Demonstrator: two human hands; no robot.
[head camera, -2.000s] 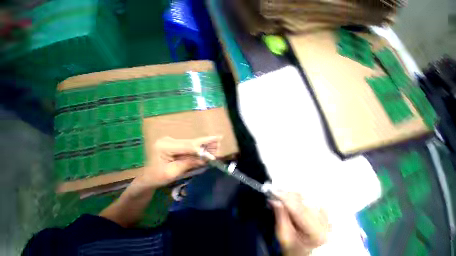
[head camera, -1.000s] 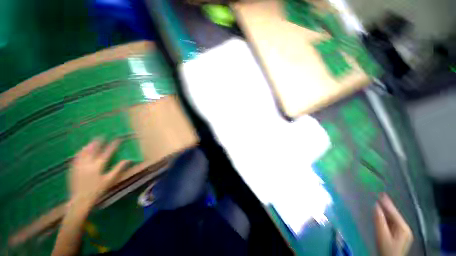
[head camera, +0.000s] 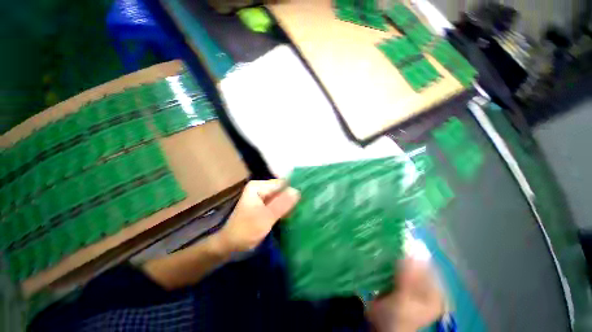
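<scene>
A green circuit board panel (head camera: 344, 227) is held up in front of me with its broad face towards the camera, blurred by motion. My left hand (head camera: 256, 211) grips its upper left edge between thumb and fingers. My right hand (head camera: 412, 298) is at its lower right corner, blurred and partly cut off by the bottom edge. The panel covers part of the white pad (head camera: 279, 110) on the bench.
At left, a cardboard sheet (head camera: 204, 159) bears rows of green panels (head camera: 84, 188). Another cardboard sheet (head camera: 344, 78) with panels (head camera: 410, 61) lies beyond the pad. More panels (head camera: 457, 149) lie on the dark mat (head camera: 500, 240). A blue stool (head camera: 133, 26) stands at upper left.
One second ago my left hand was over the left rows and my right hand was at the dark mat. Both have come together at a panel held up between them.
</scene>
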